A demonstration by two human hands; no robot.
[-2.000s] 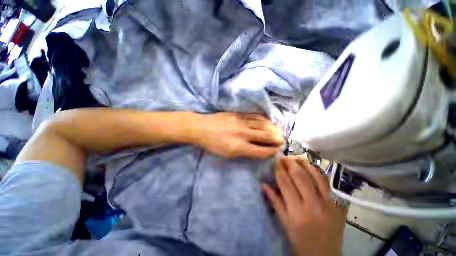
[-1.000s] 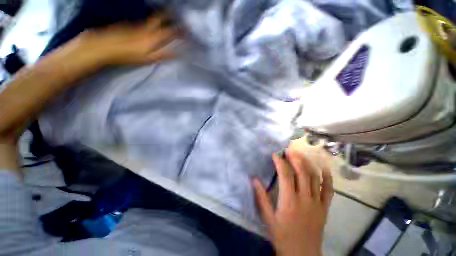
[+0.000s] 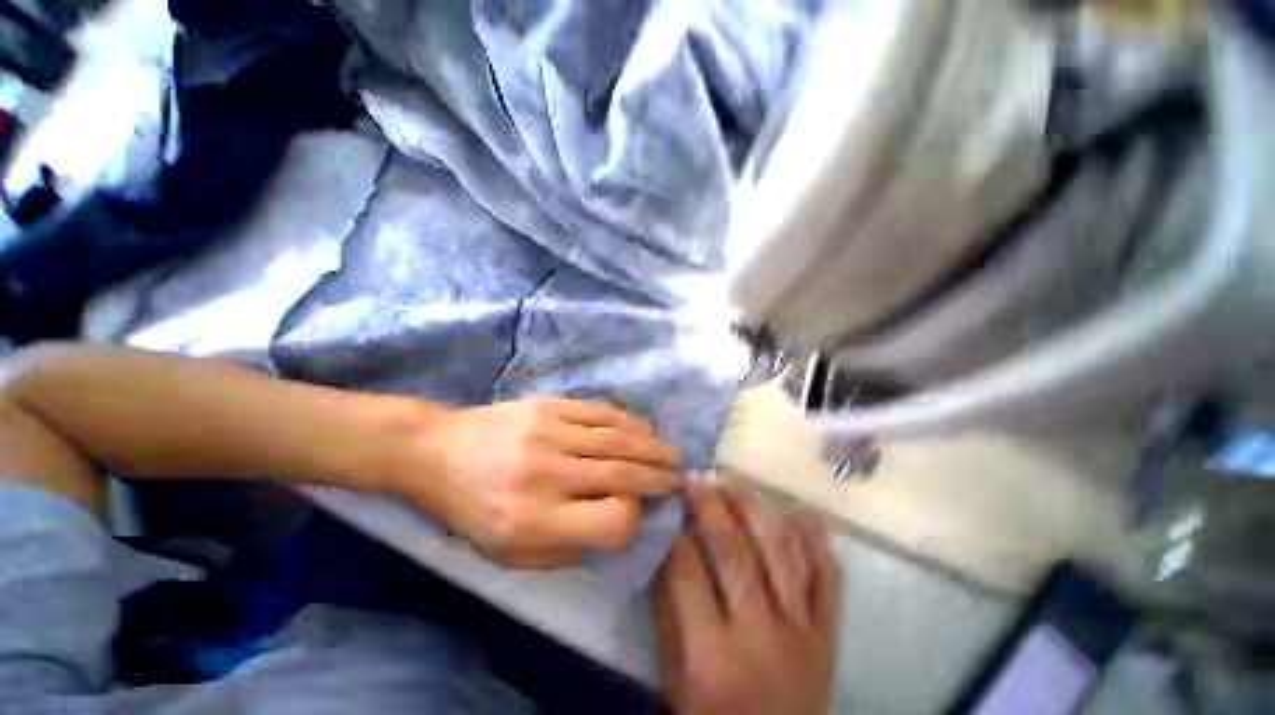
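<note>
The light grey garment panel lies across the machine table and runs bunched up to the needle area of the cream-white sewing machine head. My left hand lies flat on the panel's near part, fingers pointing right. My right hand is at the panel's near right edge, its fingertips close to my left fingertips. Whether either hand pinches the cloth is hidden. The presser foot area is partly hidden by glare and the head.
A phone with a lit screen lies at the lower right. Dark navy cloth is heaped at the upper left. The table's front edge runs diagonally below my left hand. A white curved guard crosses the right side.
My left hand has come down and right from the upper left cloth to beside my right hand. The view has shifted closer to the machine, and my right hand sits lower and further left.
</note>
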